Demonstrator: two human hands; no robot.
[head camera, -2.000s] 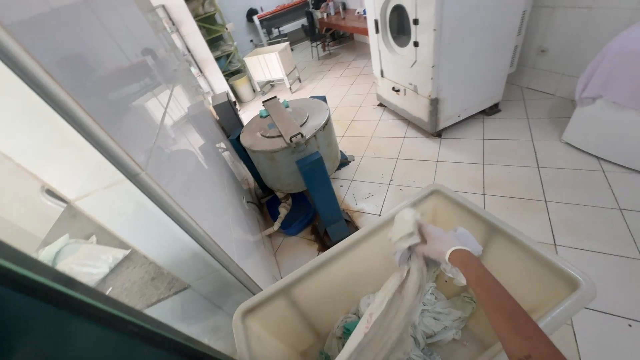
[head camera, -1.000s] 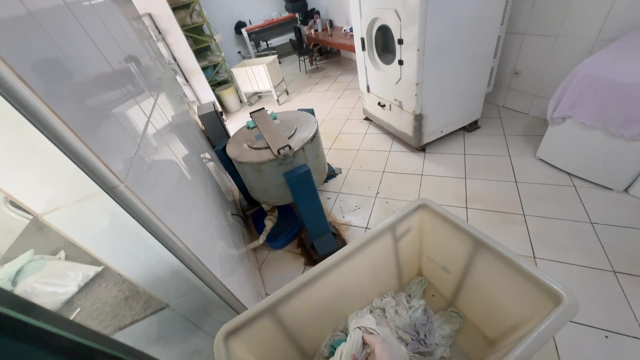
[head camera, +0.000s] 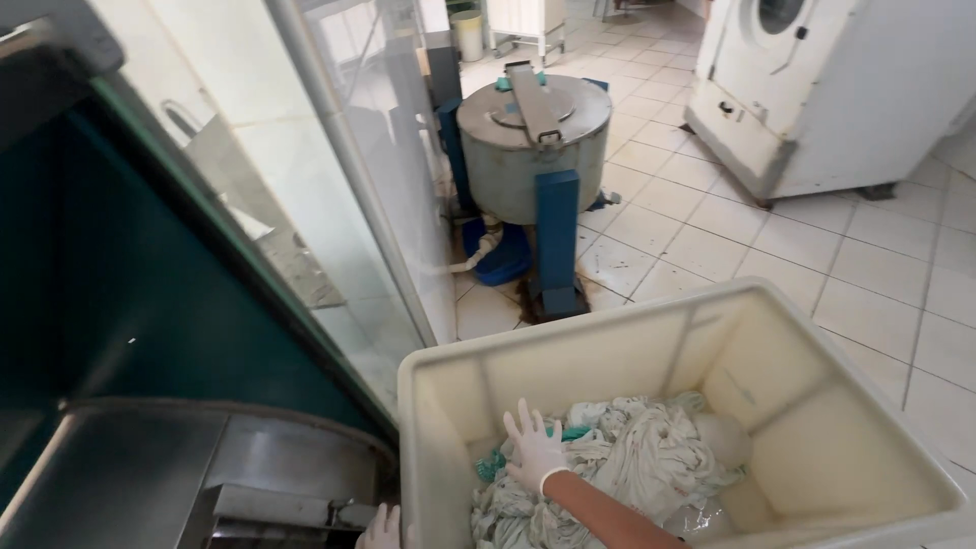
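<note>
My right hand (head camera: 536, 448), in a pale thin glove, is over the left part of a heap of damp-looking whitish cloths (head camera: 656, 450), fingers spread and gripping nothing. Green pieces of cloth (head camera: 492, 463) show beside it. The heap lies in a large cream plastic bin (head camera: 579, 339). At the bottom edge, my gloved left hand (head camera: 383, 528) is at the bin's left wall, partly cut off by the frame; its grip is unclear. Just left of it is a metal drum-like machine part (head camera: 297, 457) with a latch.
A round lidded metal drum machine (head camera: 534, 145) on blue posts (head camera: 557, 229) stands beyond the bin, with a blue basin (head camera: 499, 255) under it. A tiled wall edge (head camera: 358, 191) is at left. A white front-door machine (head camera: 831, 99) stands on the tiled floor at right.
Two seconds ago my right hand held a whitish cloth raised above the bin; now that hand is open over the heap. My left hand has come into view. The view has swung left and down.
</note>
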